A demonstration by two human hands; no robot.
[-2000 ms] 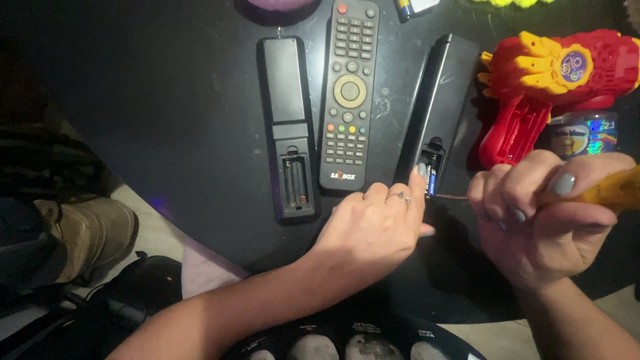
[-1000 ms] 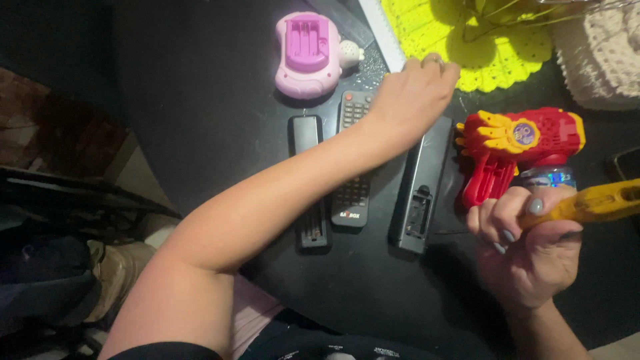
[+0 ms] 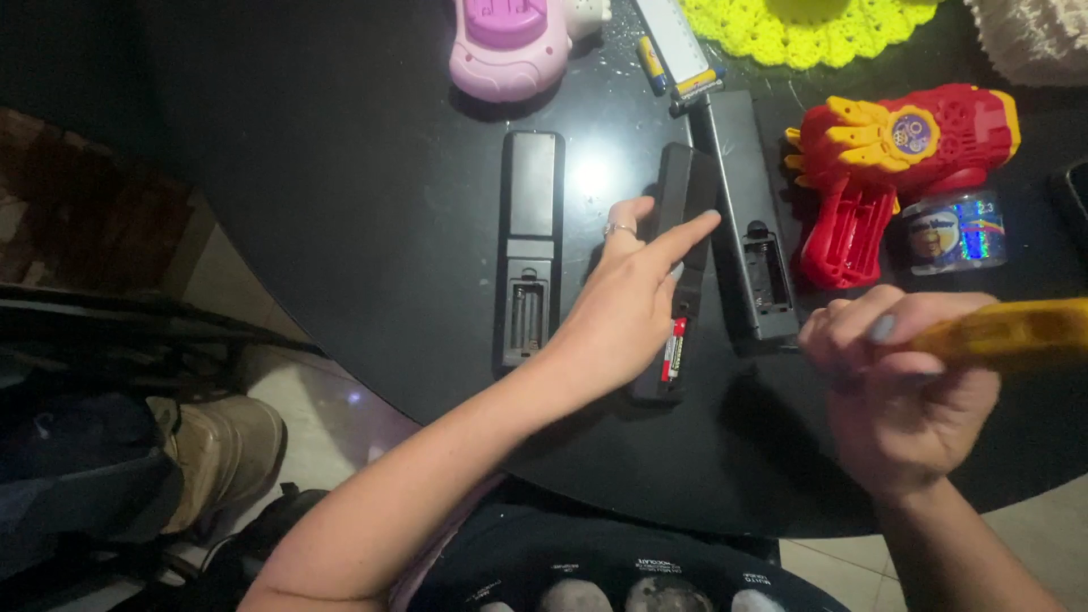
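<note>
My left hand [image 3: 625, 297] grips a black remote control [image 3: 685, 183] that lies back up, a red and white battery [image 3: 674, 349] in its uncovered compartment. To its right, another black remote [image 3: 738, 161] has an empty battery compartment. A third remote [image 3: 533, 183], also back up, lies to the left with its compartment uncovered; its inside is dim. My right hand [image 3: 909, 382] is closed around the yellow handle [image 3: 1003, 333] of a tool, probably a screwdriver, whose thin shaft points left. Two yellow and blue batteries [image 3: 652, 65] lie beyond the remotes, one on its own, one near a white strip.
A pink toy controller [image 3: 508, 51] sits at the back left. A red and yellow toy blaster [image 3: 909, 140] and a clear labelled jar [image 3: 956, 234] are at the right. Behind lie a neon yellow crocheted mat [image 3: 807, 34] and a white strip [image 3: 671, 38]. The round table's edge curves near me.
My left hand has come back from the far side of the table to the middle remote, which lay keypad up before and now shows its back. The right hand still holds the yellow handle.
</note>
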